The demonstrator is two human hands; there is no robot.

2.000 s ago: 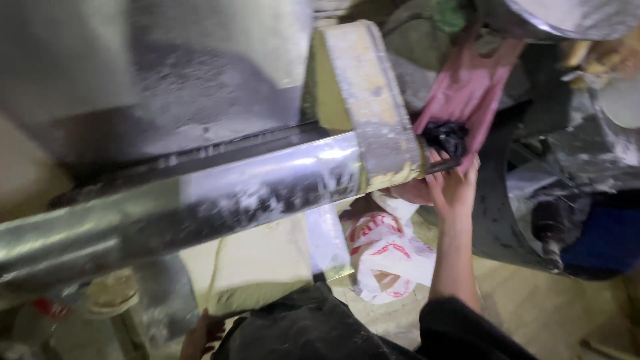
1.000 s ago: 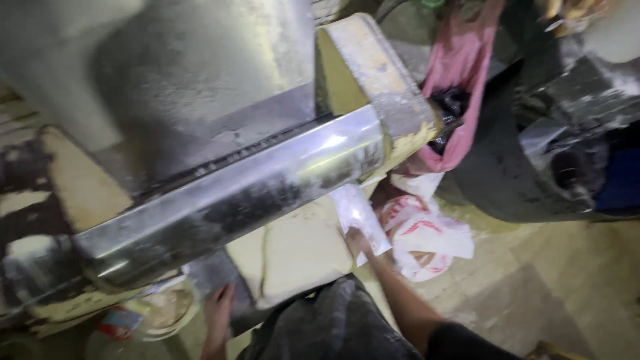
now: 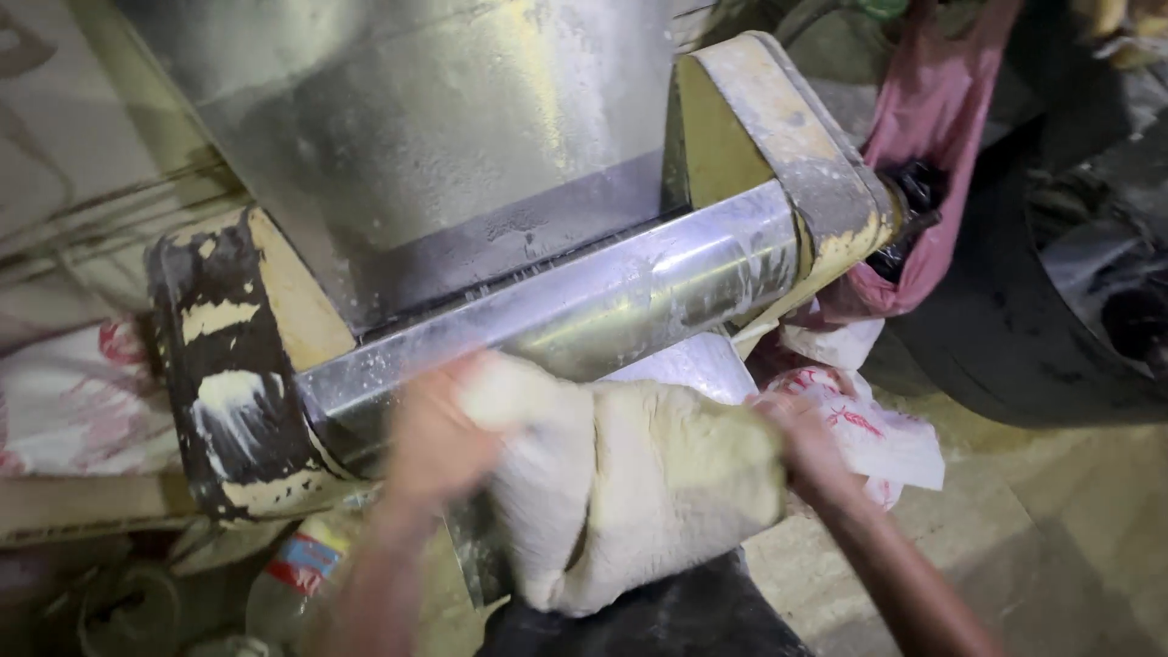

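A thick, folded slab of pale dough (image 3: 675, 474) hangs between my two hands, in front of the metal roller (image 3: 566, 319) of a dough sheeter. My left hand (image 3: 447, 429), blurred, grips the dough's upper left corner close to the roller. The right edge of the dough is in my right hand (image 3: 789, 429). Behind the roller rises a floured, sloping metal plate (image 3: 438, 155). Part of a metal tray (image 3: 693, 365) shows between the dough and the roller. Most of the fingertips are hidden or blurred.
Worn end housings (image 3: 228, 365) flank the roller. A pink plastic bag (image 3: 958, 137) hangs at the right, near a large black bin (image 3: 985, 319). A printed white bag (image 3: 876, 429) lies on the floor. At the lower left is a plastic bottle (image 3: 301, 575) with a label.
The dough, lying low below the roller in the earlier frames, is now lifted in both hands. My right hand, first at the roller's right end, has come down to the dough's right side.
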